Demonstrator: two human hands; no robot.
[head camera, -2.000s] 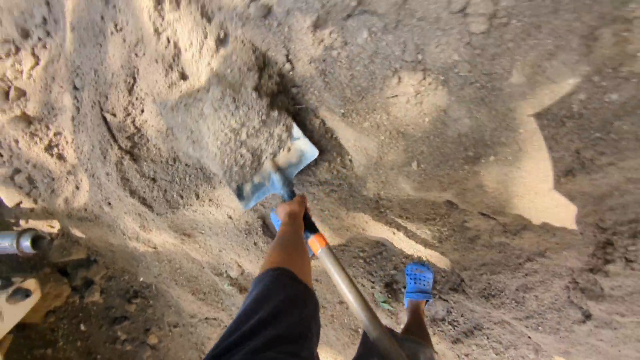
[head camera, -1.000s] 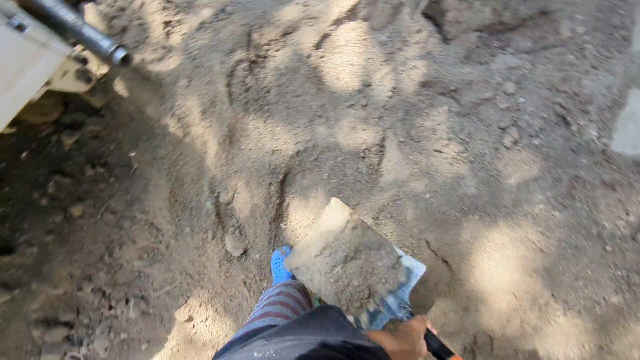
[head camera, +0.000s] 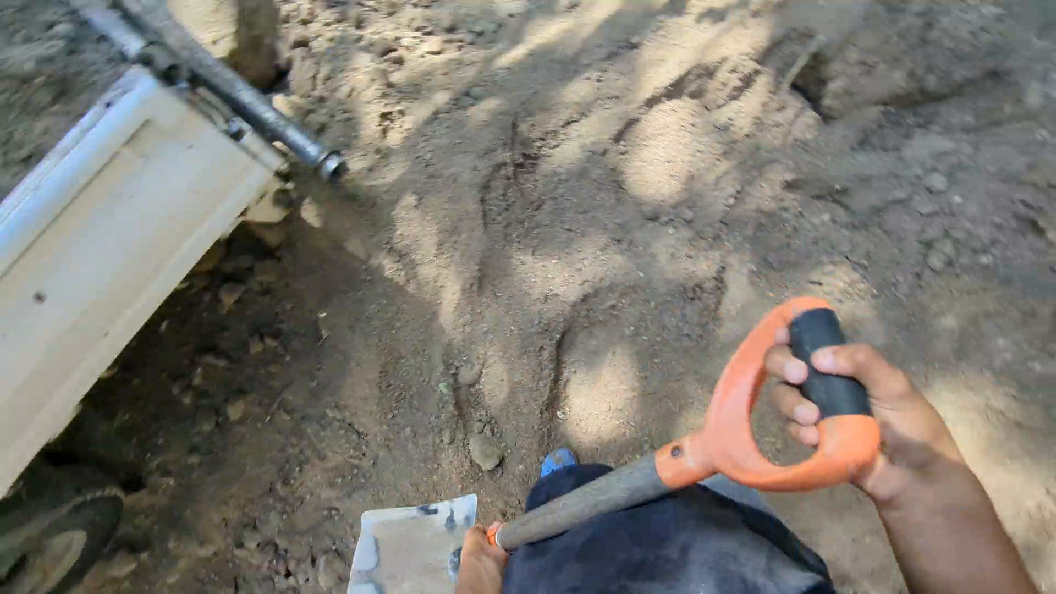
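My right hand (head camera: 858, 404) is closed around the black grip of the orange D-handle (head camera: 734, 412) of a shovel. From there the wooden shaft (head camera: 586, 502) slants down to the left across my dark clothing. Low in the view, my left hand (head camera: 481, 561) holds the shaft's lower end, by an orange collar next to the blade. The flat metal blade (head camera: 408, 549) is partly cut off by the bottom edge. Its visible part bears no heap of soil, only pale and dark smears.
A cream metal panel with a raised rim (head camera: 124, 239) fills the left side, a metal pipe (head camera: 280, 124) along its top end. Below it is a wheel (head camera: 49, 528). Loose stones (head camera: 485, 450) lie on uneven soil (head camera: 660, 247). A blue shoe (head camera: 558, 460) shows at my feet.
The heap of soil on the blade in both earlier frames is gone from its visible part. The orange handle and my right hand have come into view. The view has shifted, showing more of the cream panel.
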